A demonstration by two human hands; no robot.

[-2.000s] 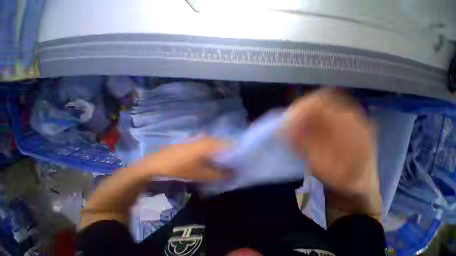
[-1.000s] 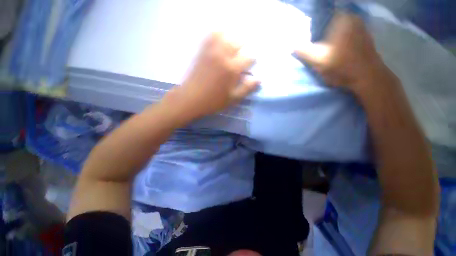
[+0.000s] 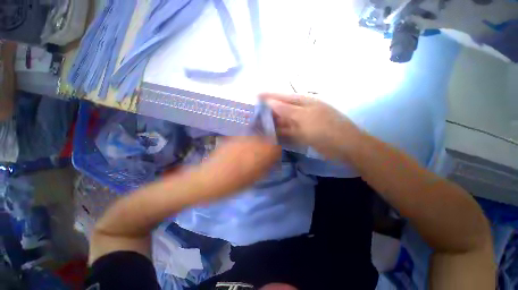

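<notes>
My left hand [image 3: 250, 158] and my right hand [image 3: 304, 119] meet at the table's front edge. Both are on a narrow blue strip [image 3: 264, 120], which stands up between them; the fingers of my left hand are blurred. A wide light-blue panel [image 3: 397, 122] lies right of my hands, under the machine's needle area, and drapes over the front edge. Glare hides its upper left part. Another narrow strip [image 3: 213, 73] lies bent on the white tabletop, left of my hands.
A strip bundle [image 3: 108, 51] lies at the table's left. A grey ribbed knob [image 3: 404, 42] is at the top right. The ruler edge [image 3: 193, 105] runs along the front. Folded blue cloth [image 3: 250, 215] lies in the lap. A blue basket [image 3: 94, 170] stands below left.
The view has shifted, showing more strips and the machine. The panel now lies under the needle area. My right hand has left it and joined my left hand at the strip by the edge.
</notes>
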